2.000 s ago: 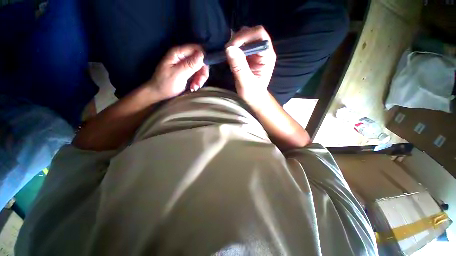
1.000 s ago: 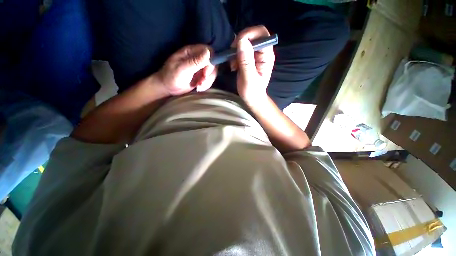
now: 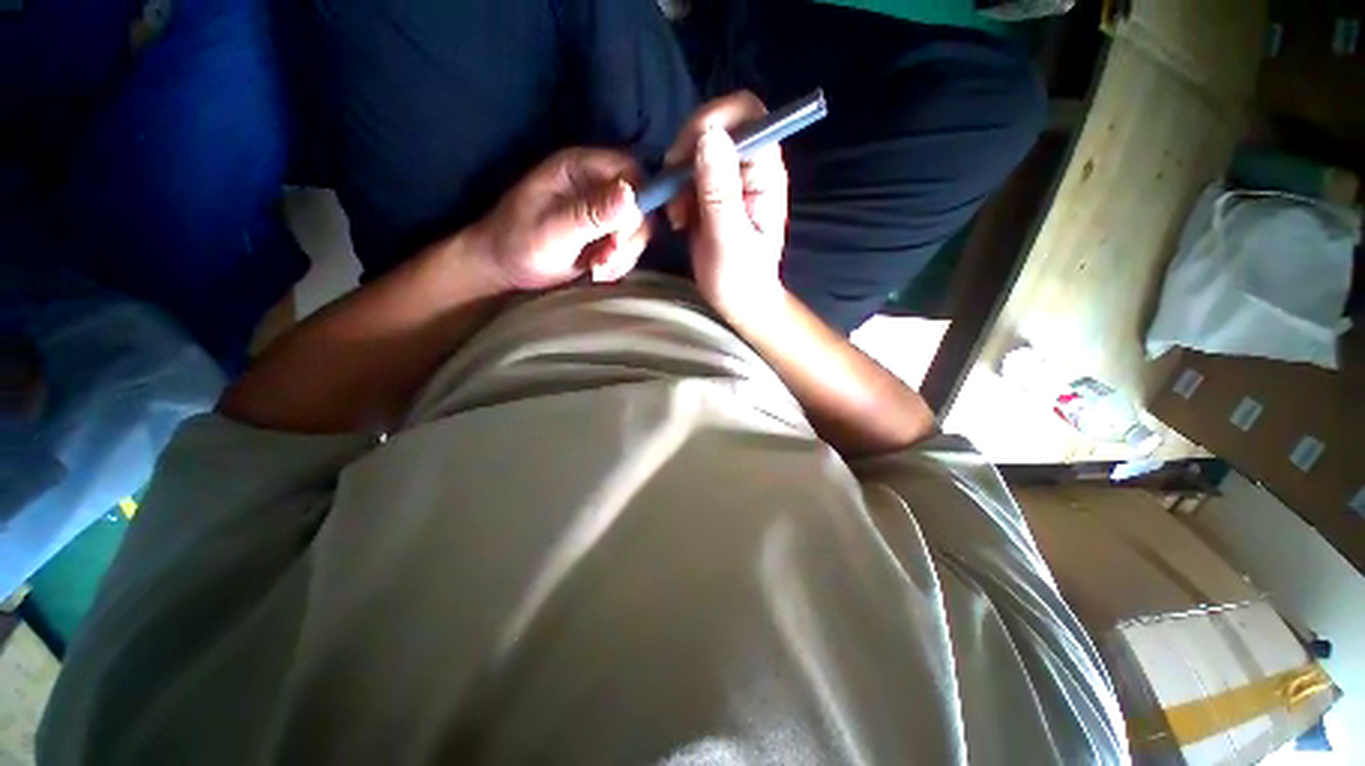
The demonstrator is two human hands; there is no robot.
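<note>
A slim dark grey-blue pen-like rod [image 3: 782,123] is held above my lap at the upper centre, slanting up to the right. My left hand [image 3: 569,219] is closed around its lower left end and hides that end. My right hand [image 3: 734,202] grips it further along between thumb and fingers. The rod's upper right end sticks out past the right hand and shines pale. The two hands are close to each other.
A wooden bench [image 3: 1093,195] on the right bears a clear bottle [image 3: 1105,410]. A white bag [image 3: 1257,277] lies beyond it. A taped brown carton [image 3: 1145,554] stands at lower right. A person in blue clothing [image 3: 180,165] is at the left.
The rod now slants more steeply up to the right. My right hand has moved slightly left along with it. Both hands still hold the rod.
</note>
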